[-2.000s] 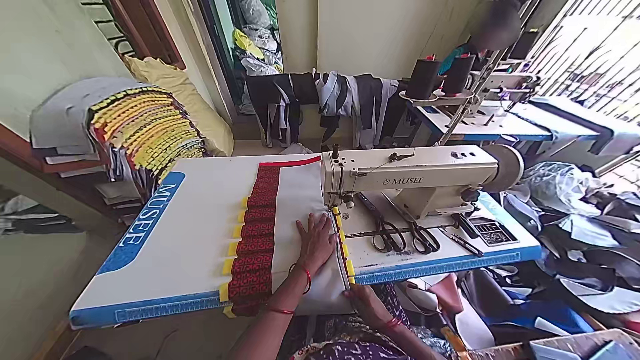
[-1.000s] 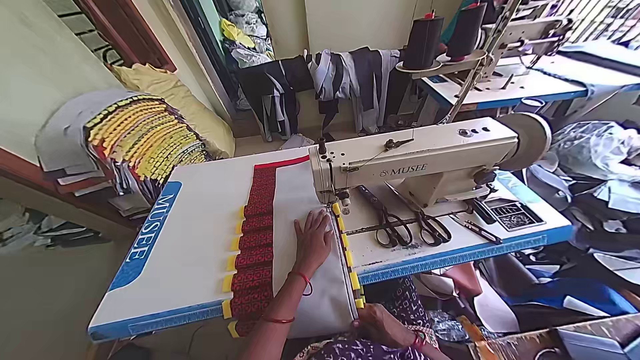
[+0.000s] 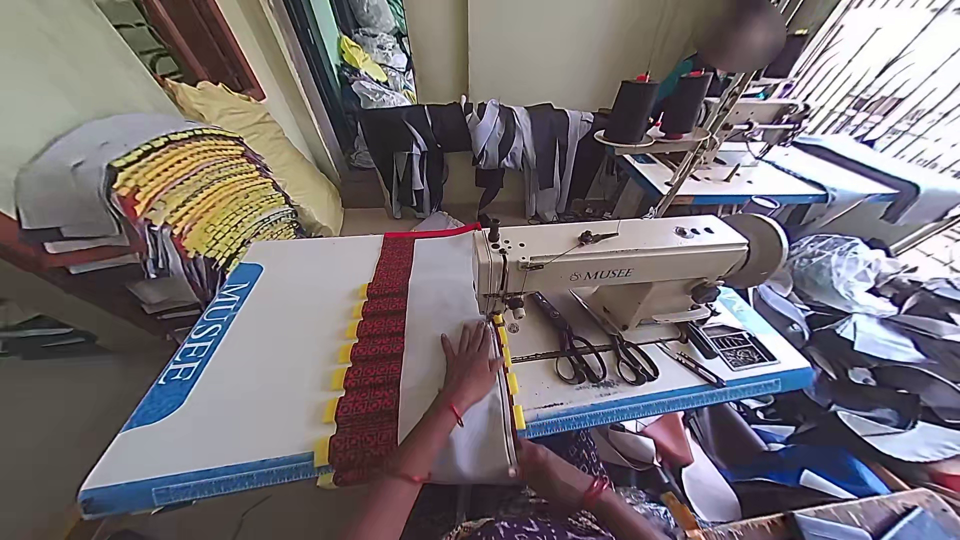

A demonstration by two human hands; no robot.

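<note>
A light grey fabric panel (image 3: 442, 292) with a dark red patterned band (image 3: 371, 360) and yellow tabs lies on the white table, its right edge under the needle of a Musee sewing machine (image 3: 615, 262). My left hand (image 3: 471, 367) rests on the panel just below the needle, fingers spread, palm down. My right hand (image 3: 531, 459) grips the near right corner of the panel at the table's front edge, beside a strip with yellow tabs (image 3: 512, 382). Two pairs of scissors (image 3: 577, 360) (image 3: 634, 360) lie right of the needle.
Tweezers (image 3: 694, 364) and a small dark tray (image 3: 739, 349) lie by the machine's base. Stacked fabric pieces (image 3: 202, 187) stand at the left. Cut fabric (image 3: 885, 375) is heaped at the right. Black thread cones (image 3: 630, 109) stand behind; a person (image 3: 739, 37) is at another machine (image 3: 757, 112).
Compared with two seconds ago, the panel's far edge reaches a little farther beyond the needle. My left hand stays on the panel and my right hand at its near edge.
</note>
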